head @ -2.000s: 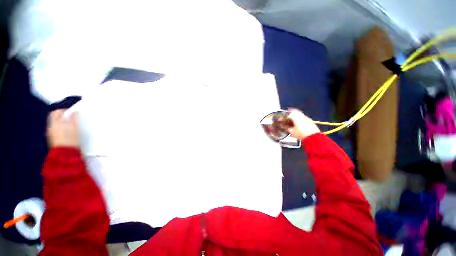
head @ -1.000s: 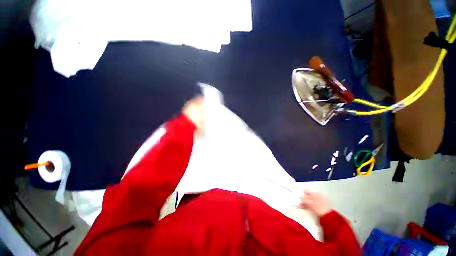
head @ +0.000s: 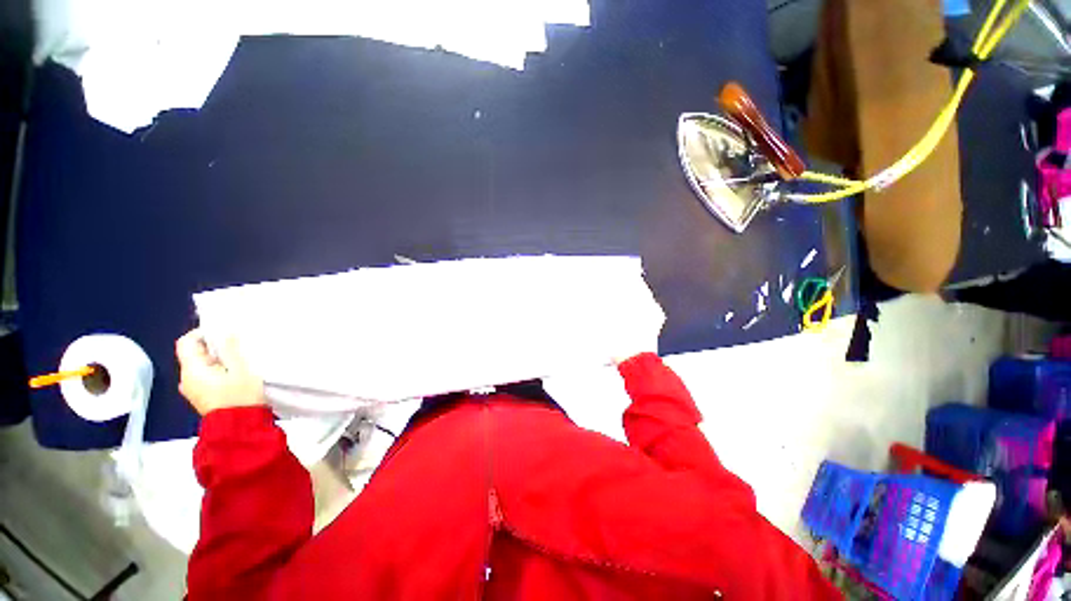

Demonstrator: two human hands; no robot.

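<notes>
A white cut panel (head: 435,323) lies along the near edge of the navy pressing table, its lower part hanging over the edge toward my body. My left hand (head: 217,370) holds the panel's left end, fingers at its edge. My right hand is hidden under the panel's right end; only the red sleeve (head: 664,405) shows. The steam iron (head: 731,170) rests on the table at the upper right, released, with its reddish-brown handle upward. The tape roll (head: 106,378) stands at the left edge with an orange-yellow stick through it, its tape hanging down.
A pile of white cut pieces (head: 352,18) lies at the table's far side. Green and yellow scissors (head: 815,303) and white scraps (head: 761,301) lie at the right edge. Yellow hoses (head: 928,141) cross the brown padded board (head: 910,200). Blue crates (head: 875,528) stand at the lower right.
The iron was first in my right hand over a large white panel, then set down. That large panel left the table. The narrower panel, earlier bunched near my body, now lies spread along the near edge.
</notes>
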